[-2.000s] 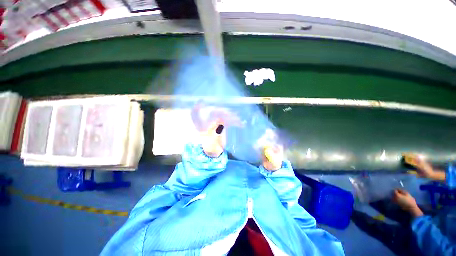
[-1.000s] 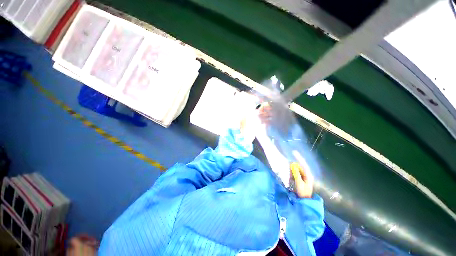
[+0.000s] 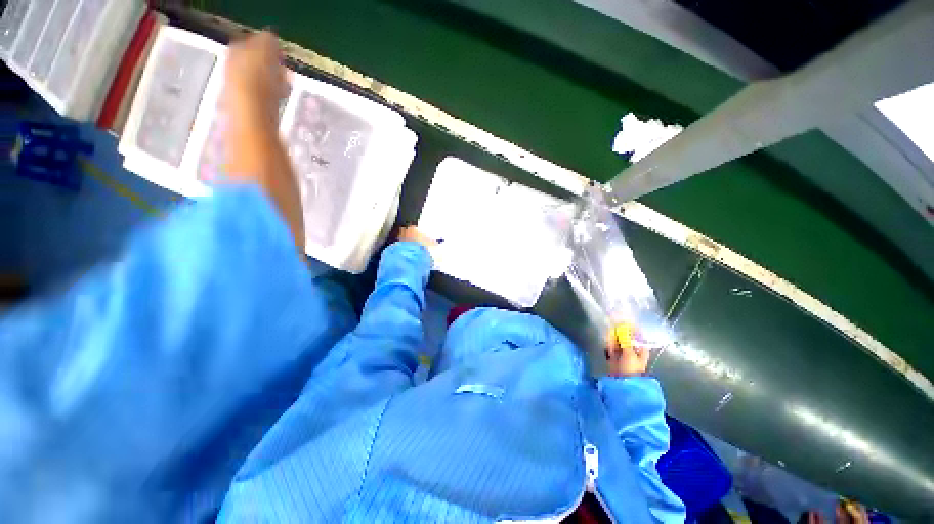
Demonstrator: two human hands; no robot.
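A plain white sheet or shallow lid [image 3: 492,230] lies in front of me on the green bench. My left hand [image 3: 415,237] is at its left edge, fingers partly hidden, so I cannot tell whether it grips the edge. My right hand [image 3: 627,353], with yellow finger cots, holds the lower end of a clear plastic film [image 3: 617,268]. The film stretches up and left towards the white piece's right edge, with strong glare.
Another person's blurred arm [image 3: 256,133] reaches over a three-window tray stack [image 3: 343,169] at left. A grey post [image 3: 758,118] slants across the upper right. Crumpled white material [image 3: 643,135] lies on the green belt [image 3: 492,82]. A blue stool [image 3: 694,469] stands below the bench.
My left hand has moved left, away from the film to the white piece's left edge. My right hand still holds the film. Another person's arm has come in over the trays.
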